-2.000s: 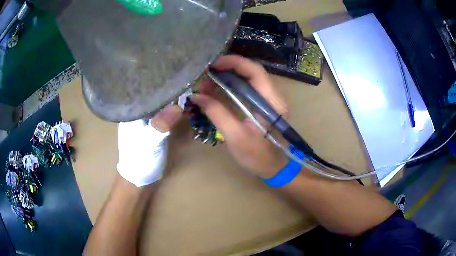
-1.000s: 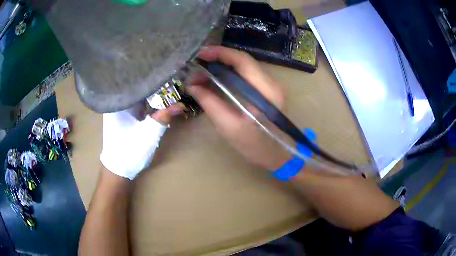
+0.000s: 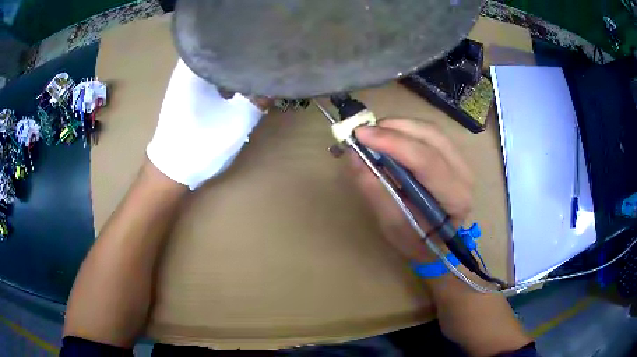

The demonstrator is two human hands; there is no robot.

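My left hand [image 3: 202,129], in a white glove with bare fingertips, reaches under the fume hood [image 3: 314,49]. Its fingers are mostly hidden by the hood. A small wired assembly [image 3: 292,104] shows as a thin strip at the hood's lower edge, beside my left fingertips; the rest of it is hidden. My right hand [image 3: 412,174] is bare, with a bright blue wrist band, and holds the black soldering iron [image 3: 419,195]. A cream clamp [image 3: 354,126] and a thin silvery feed tube [image 3: 398,199] sit along the iron. The iron's tip is hidden at the hood's edge.
Clusters of wired assemblies [image 3: 84,97] lie at the left on the dark green mat [image 3: 52,209]. The black iron stand [image 3: 447,80] with a yellowish cleaner patch [image 3: 476,102] is beyond my right hand. White paper [image 3: 541,167] with a pen [image 3: 575,209] lies right, on brown cardboard [image 3: 279,265].
The view has shifted, and the hood now stands across the upper middle. My right hand has moved away from my left fingers, exposing the cream clamp. The assembly is now mostly hidden.
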